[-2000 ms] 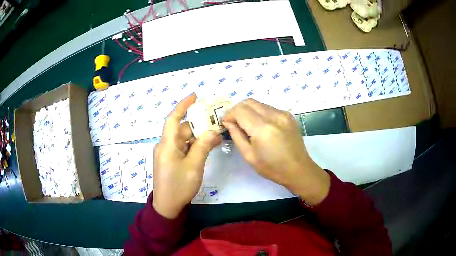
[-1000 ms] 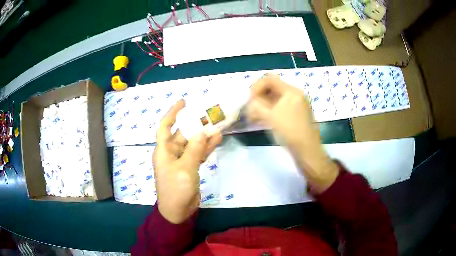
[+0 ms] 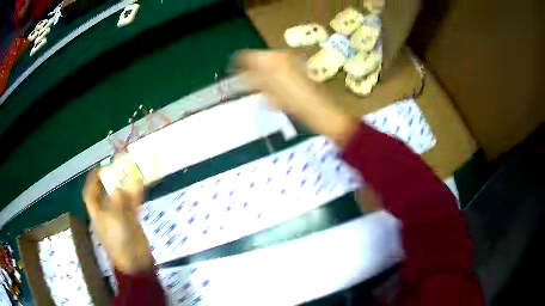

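Observation:
My left hand [image 3: 119, 218] holds a cream-white plastic housing [image 3: 122, 173] at the left, over the near end of the white cover sheet; the housing is blurred. My right hand [image 3: 269, 75] is stretched out past the right end of the white cover sheet [image 3: 197, 131], left of the piled housings. It is strongly blurred, so its fingers and anything in them cannot be made out. Adhesive pad sheets with blue print [image 3: 251, 197] lie on the dark green bench under and between my arms.
Cream housings [image 3: 361, 63] are piled on cardboard [image 3: 445, 119] at the upper right. An open carton [image 3: 83, 257] of blue-printed white pieces stands at the lower left. Red leads [image 3: 134, 125] lie beyond the cover sheet. More pale housings [image 3: 127, 15] lie at the far upper left.
The view has turned and shifted to the right. My left hand has moved left with the housing. My right hand has left the housing and reached forward, far from the left hand.

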